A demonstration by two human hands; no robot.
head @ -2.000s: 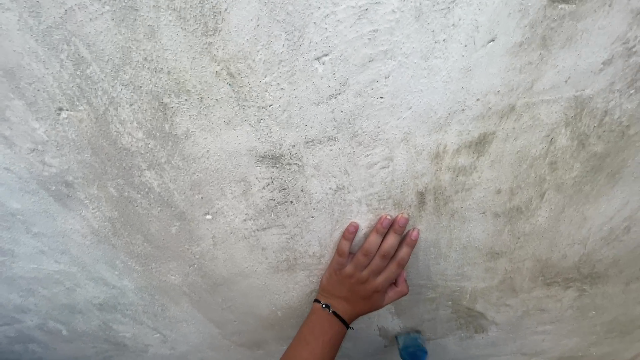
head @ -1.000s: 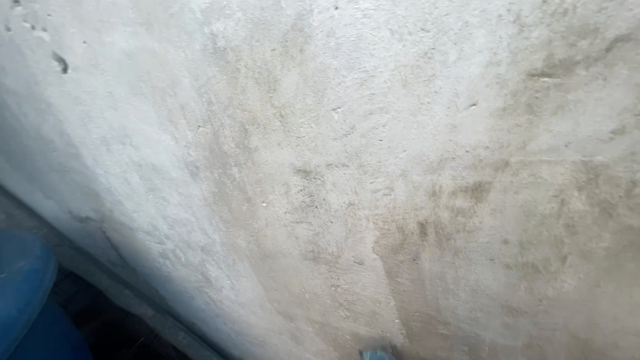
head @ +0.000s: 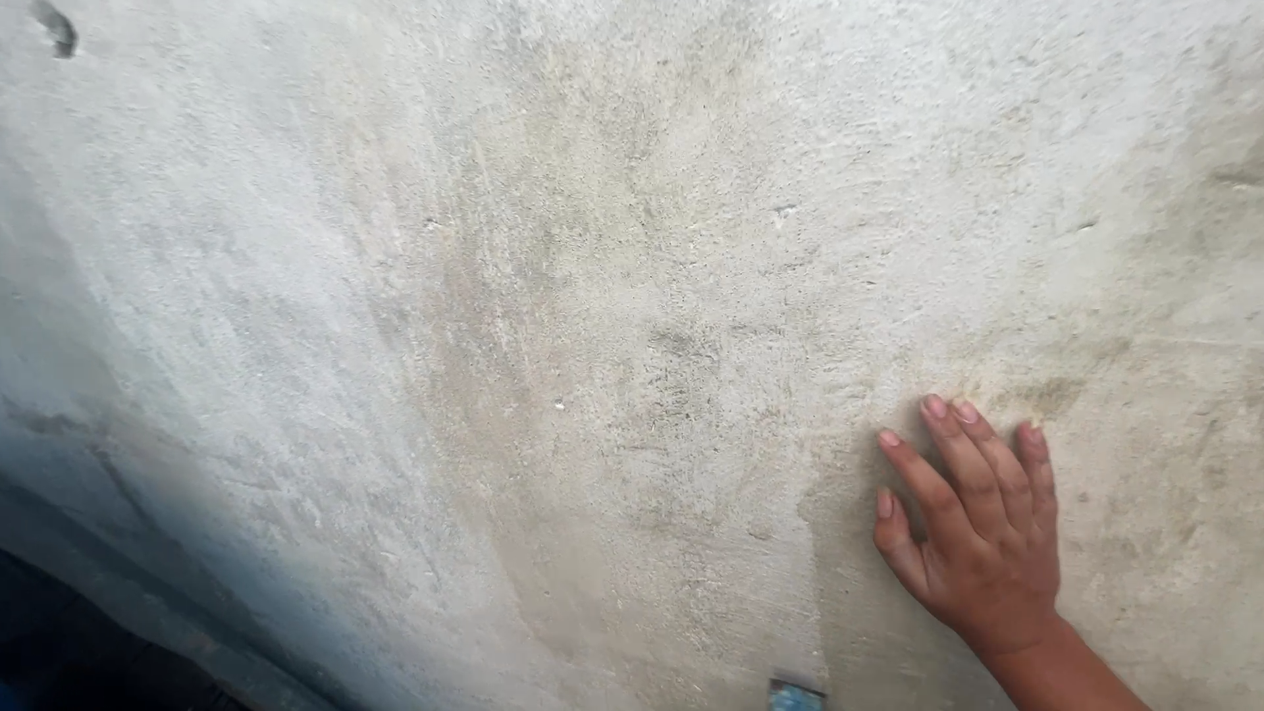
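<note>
A rough, whitish plastered wall with grey and brownish stains fills most of the view. My right hand is at the lower right, palm toward the wall, with its fingers spread and pointing up; it holds nothing. Its fingertips appear to rest on the plaster, just below a dark stain. To the left of the wrist, at the bottom edge, part of a small blue object shows; what it is cannot be told. My left hand is out of view.
A ledge or raised edge runs diagonally along the foot of the wall at the lower left, with a dark area beyond it. A small hole marks the plaster at the upper left.
My left hand, with a dark bracelet, lay on the wall two seconds ago and is gone from view. My right hand has come in at the lower right. A blue container at the lower left has left the view.
</note>
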